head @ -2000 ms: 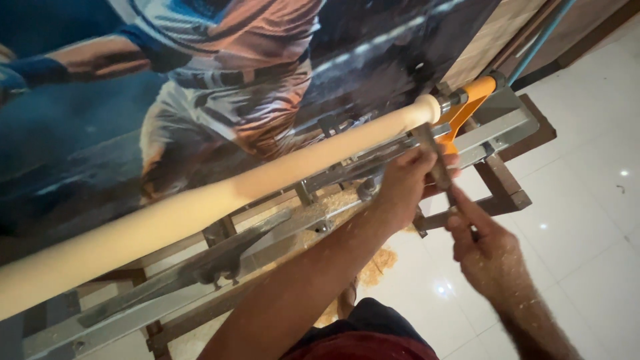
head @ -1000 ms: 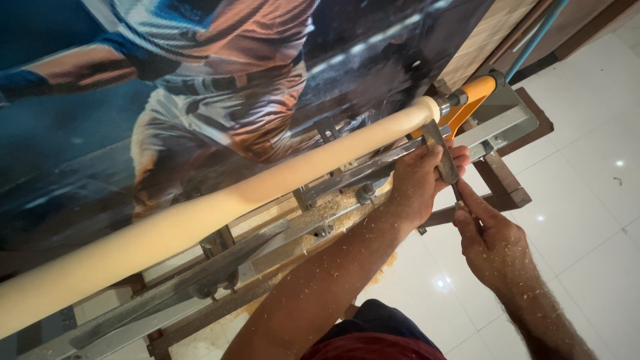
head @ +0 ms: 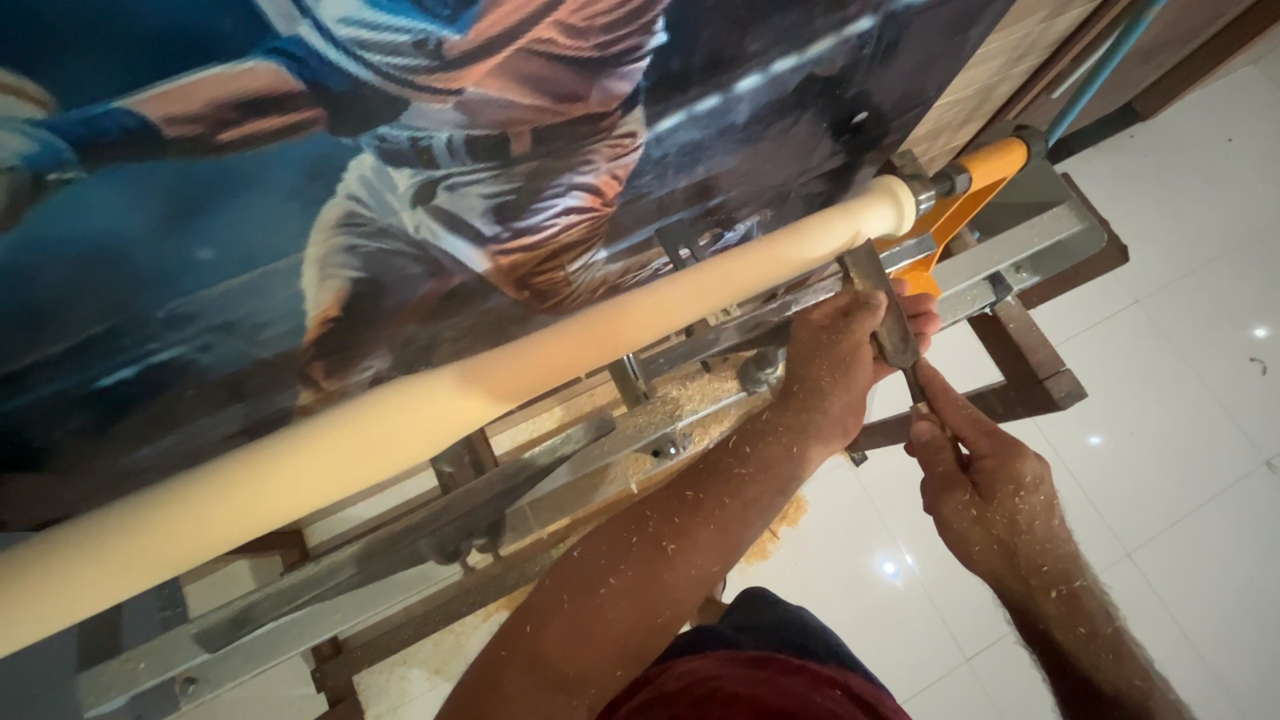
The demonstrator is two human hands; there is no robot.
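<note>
A long pale wooden baseball-bat-shaped turning [head: 600, 335] runs diagonally across the view on a wood lathe, its knob end at the orange tailstock [head: 965, 200]. My left hand [head: 835, 365] holds the blade of a wood-turning chisel [head: 880, 310] near its tip, with the fingers under the steel. The tip meets the wood just short of the knob. Lower right, my right hand [head: 985, 475] grips the tool's rear part, its index finger laid along it; the handle is mostly hidden in the hand. Fine shavings cling to both forearms.
The lathe's metal bed rails [head: 590, 460] lie below the wood, with shavings on them. A metal tool rest [head: 410, 530] sits at lower left. Behind stands a large printed picture of a baseball player [head: 480, 150]. Brown metal stand legs [head: 1020, 350] rest on white floor tiles.
Both hands keep hold of the chisel near the knob end. The left hand's grip has shifted slightly around the blade. More shavings show on the forearms than in the oldest frame.
</note>
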